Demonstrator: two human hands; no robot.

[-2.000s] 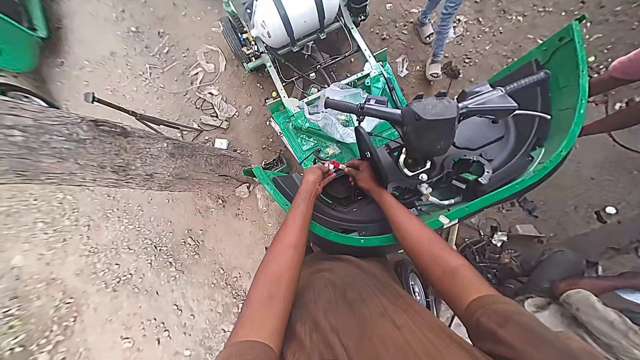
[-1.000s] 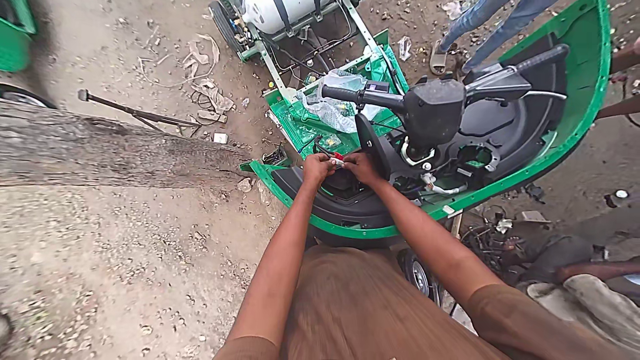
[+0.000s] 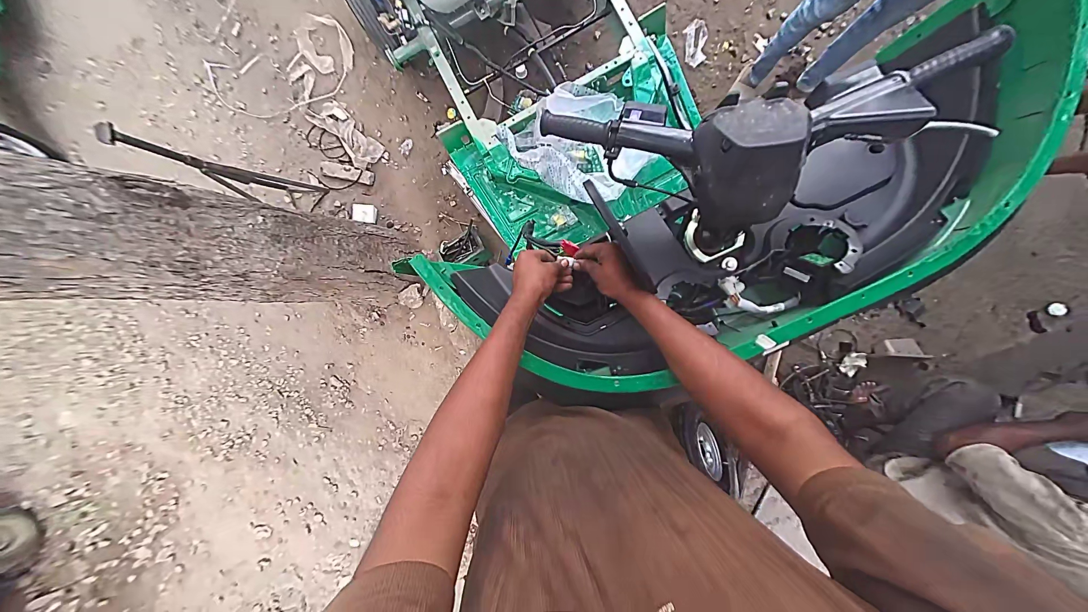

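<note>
My left hand (image 3: 539, 275) and my right hand (image 3: 609, 269) meet over the near left part of a black dashboard panel (image 3: 586, 344) set in a green vehicle body shell (image 3: 765, 342). Between their fingertips is a small white connector (image 3: 567, 263) with a red piece (image 3: 569, 247) beside it; both hands pinch it. Dark wires (image 3: 529, 238) run just behind my left hand. To the right of my right hand stands a black handlebar assembly (image 3: 752, 161) with a rubber grip (image 3: 575, 128). Finer details of the connector are hidden by the fingers.
Ahead lies a green vehicle frame (image 3: 510, 200) with a clear plastic bag (image 3: 565, 157) on it. A tree trunk (image 3: 187, 234) reaches in from the left, near a metal bar (image 3: 208, 166). Another person's jeans (image 3: 795, 38) show at the top; a seated person's legs (image 3: 922, 416) are at the right.
Both hands stay together at about the same spot on the panel. The person in jeans at the top has shifted position over the frames.
</note>
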